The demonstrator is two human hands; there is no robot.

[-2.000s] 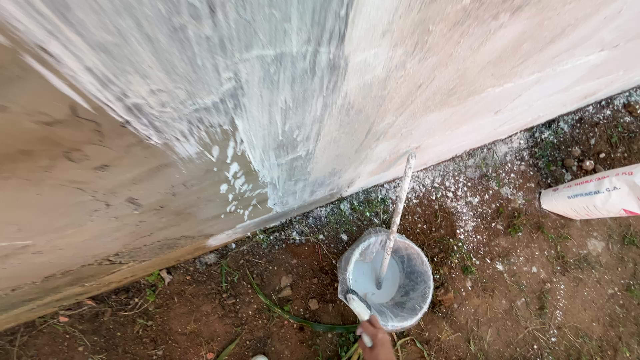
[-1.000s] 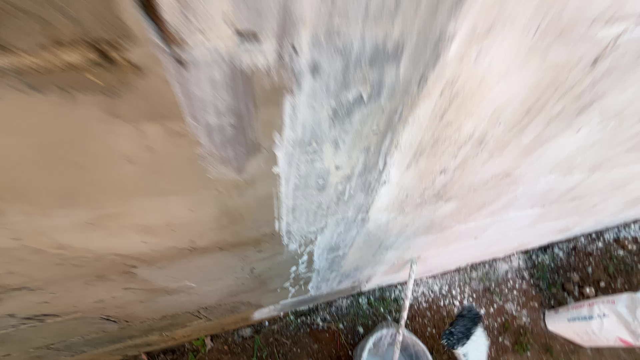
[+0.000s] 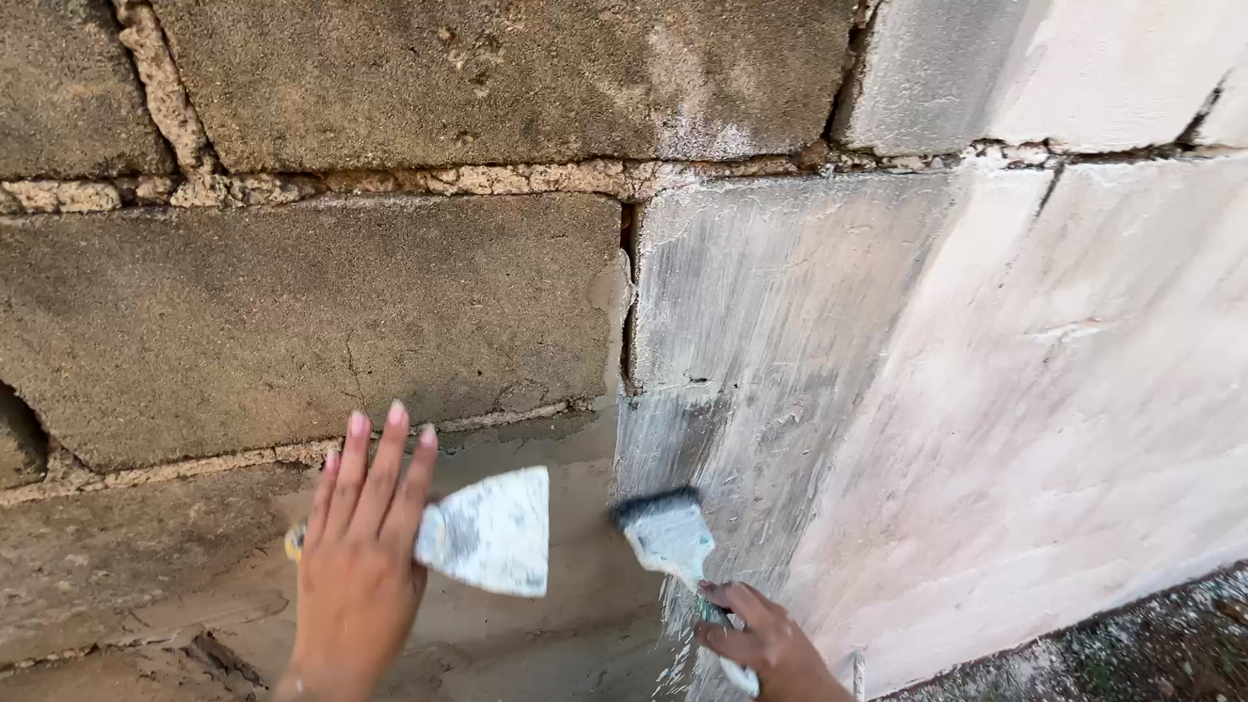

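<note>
My left hand (image 3: 366,546) lies at the lower left against the concrete block wall (image 3: 390,292), fingers extended upward. Under its palm is a putty knife (image 3: 492,531), its broad blade crusted white and pointing right, the butt of its handle showing past the hand's left edge. At the lower middle, my right hand (image 3: 770,639) grips the handle of a flat paintbrush (image 3: 673,536). The brush's dark bristles touch or nearly touch the wall where bare plaster meets the thin whitish coat. Blocks on the left are bare; those on the right are coated white.
Rough mortar joints (image 3: 468,180) with gaps run between the blocks. At the lower right, white-spattered soil (image 3: 1150,643) borders the foot of the wall. The tip of a white-smeared stick (image 3: 858,675) shows at the bottom edge.
The view has moved up and closer to the wall, leaving the bucket and bag out of frame. Both hands and the putty knife have come into view; the brush is now at the wall.
</note>
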